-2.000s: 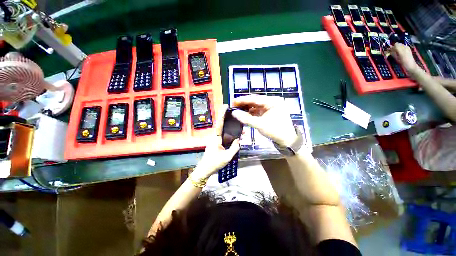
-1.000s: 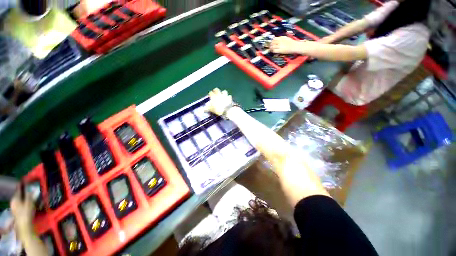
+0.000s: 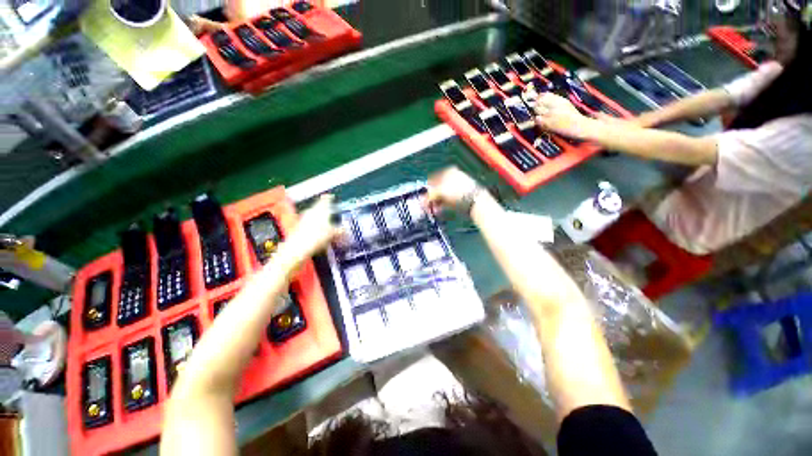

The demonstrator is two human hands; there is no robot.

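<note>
The white-clear lens tray lies on the bench with rows of pockets. My left hand is at its upper left corner and my right hand at its upper right corner. Both hands are blurred and appear to pinch the tray's edge. An orange-red phone tray is left of it, with three open black flip phones in the back row and closed phones in other slots. My left forearm hides part of the front row.
A white slip and a small white bottle are to the right. Another person's hand is over a second phone tray. Clear film lies in a carton below. More red trays are across the bench.
The view has swung right since the first frame. A closed phone now fills the phone tray's back-left slot. My left hand has moved from there to the lens tray; my right hand stays at its far edge.
</note>
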